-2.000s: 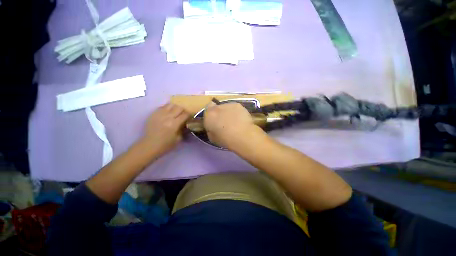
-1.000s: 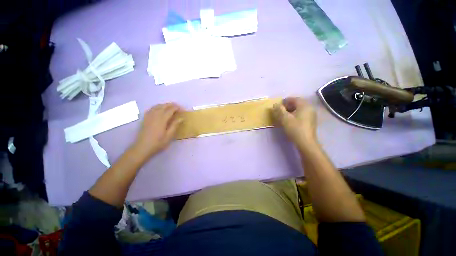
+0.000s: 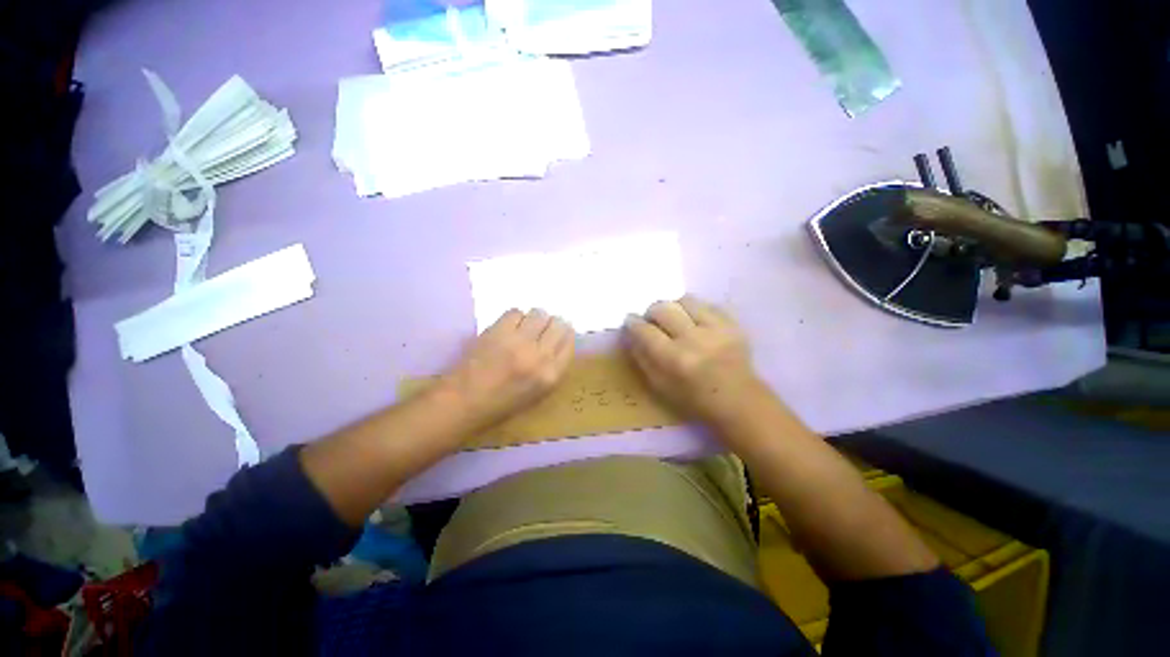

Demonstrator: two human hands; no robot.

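Note:
A white fabric piece (image 3: 577, 280) lies flat in front of me. My left hand (image 3: 520, 363) is on its near edge at the left, fingers bent. My right hand (image 3: 693, 357) is on the same edge near the right corner, fingers bent. The fingertips hide parts of that edge. The tan card template (image 3: 565, 408) with handwritten marks lies nearer my body, partly under my hands and forearm. The steam iron (image 3: 905, 250) stands apart at the right with its tip pointing left.
Cut panels (image 3: 462, 128) lie at far middle, before a banded bundle (image 3: 584, 23). A tied bundle (image 3: 193, 167) and finished strips (image 3: 218, 302) are at left. A green strip (image 3: 840, 58) is at far right. A black hose (image 3: 1129, 244) runs right. A yellow crate (image 3: 975, 565) is below.
The iron was released and set at the right. The template moved off the fabric towards my body, and the fabric now lies unfolded. Both hands moved inward to its near edge.

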